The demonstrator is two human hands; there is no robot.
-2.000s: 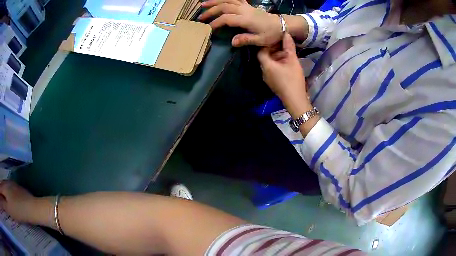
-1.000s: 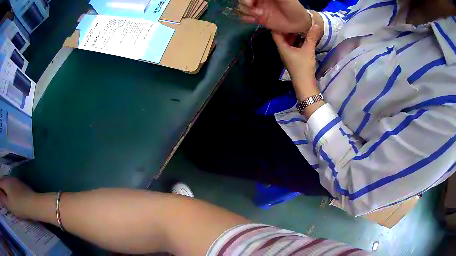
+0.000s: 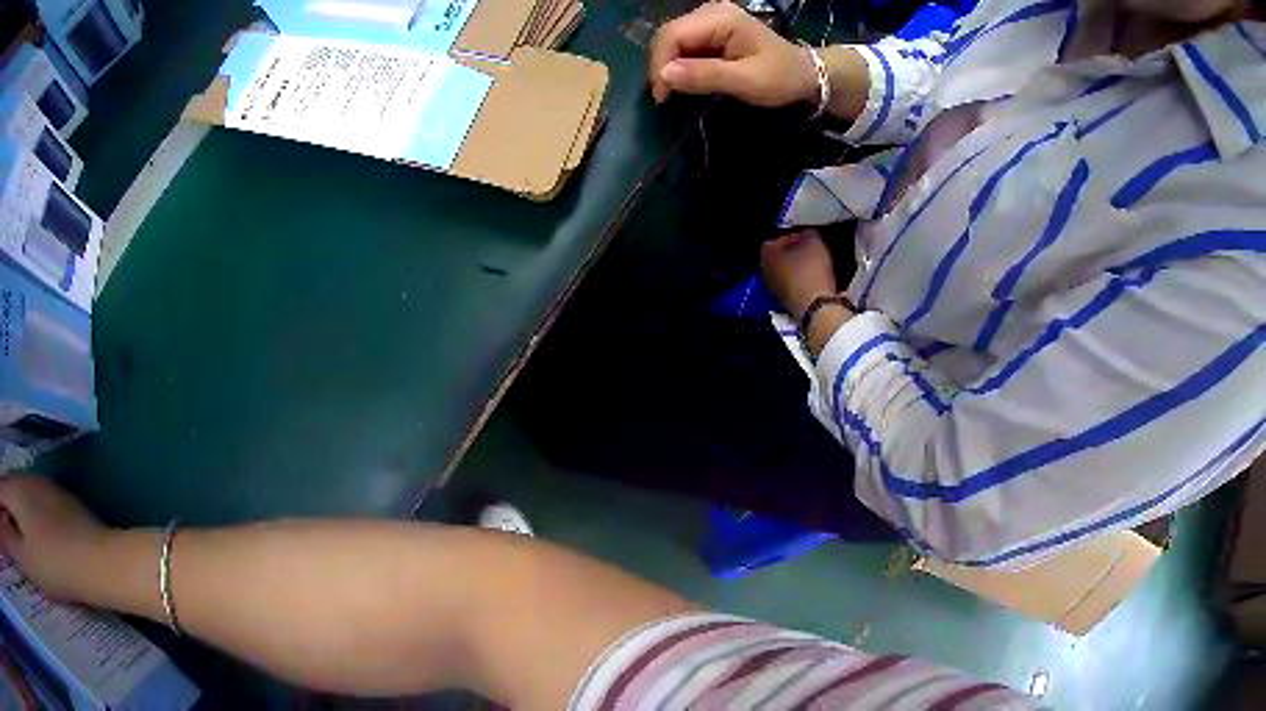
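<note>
My right hand (image 3: 49, 545) is at the lower left edge, with the fingers cut off by the picture's rim. My bare forearm with a bangle runs in from the bottom right. Under and beside the hand lies a light blue and white printed carton (image 3: 104, 646), partly out of view. I cannot tell if the fingers grip it. My left hand is out of the picture.
Fanned carton blanks (image 3: 347, 97) lie on the dark green bench (image 3: 319, 320). Set-up cartons (image 3: 49, 278) stand along the left. A co-worker in a blue-striped shirt (image 3: 1055, 306) sits at right. Brown cardboard (image 3: 1062, 576) lies on the floor.
The co-worker's hands have moved apart, one now at the bench edge and one lower, near the lap. My right hand and forearm have barely moved.
</note>
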